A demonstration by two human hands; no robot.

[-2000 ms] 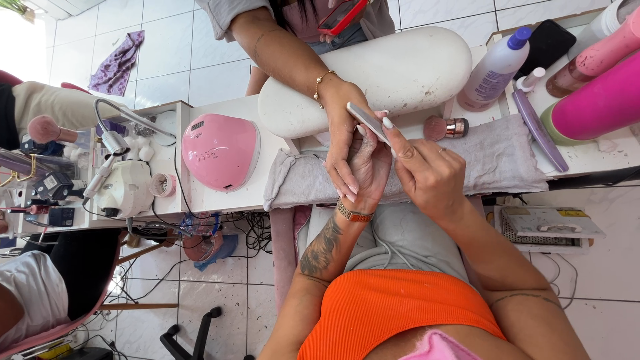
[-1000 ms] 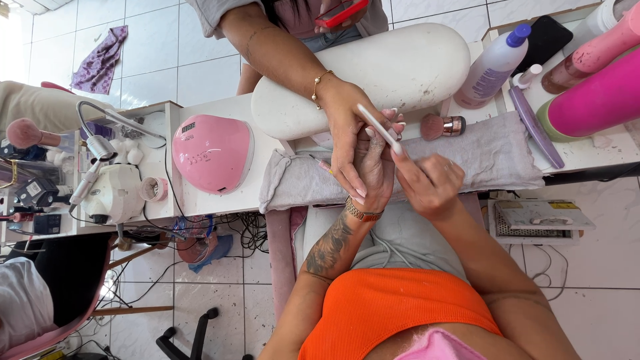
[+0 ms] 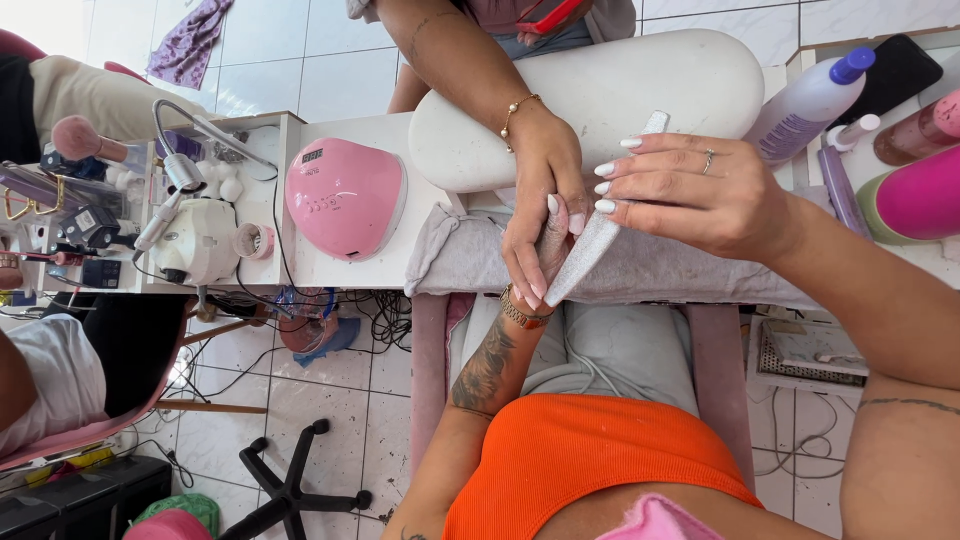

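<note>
My left hand point(image 3: 553, 238) is under the other person's hand point(image 3: 541, 176) and holds its fingers; much of my palm is hidden. With my right hand point(image 3: 697, 187) I hold a glittery silver nail file point(image 3: 585, 259) slanting down to the left, its lower end beside the other person's fingertips. My right fingers are extended, with long white nails. The other person wears a beaded bracelet point(image 3: 513, 120), and their forearm lies across a white padded armrest point(image 3: 600, 97). Below the hands a grey towel point(image 3: 465, 251) covers the table edge.
A pink nail lamp point(image 3: 345, 199) stands left of the towel. Farther left are a white nail drill unit point(image 3: 196, 240), a gooseneck lamp point(image 3: 182, 172) and a powder brush point(image 3: 82, 139). At the right are a purple-capped bottle point(image 3: 810, 105), a black phone point(image 3: 892, 75) and a magenta bottle point(image 3: 919, 196).
My right fingers have straightened out over the file, and its lower end now reaches down beside the other person's fingertips. The powder brush that lay near the hands is no longer visible there.
</note>
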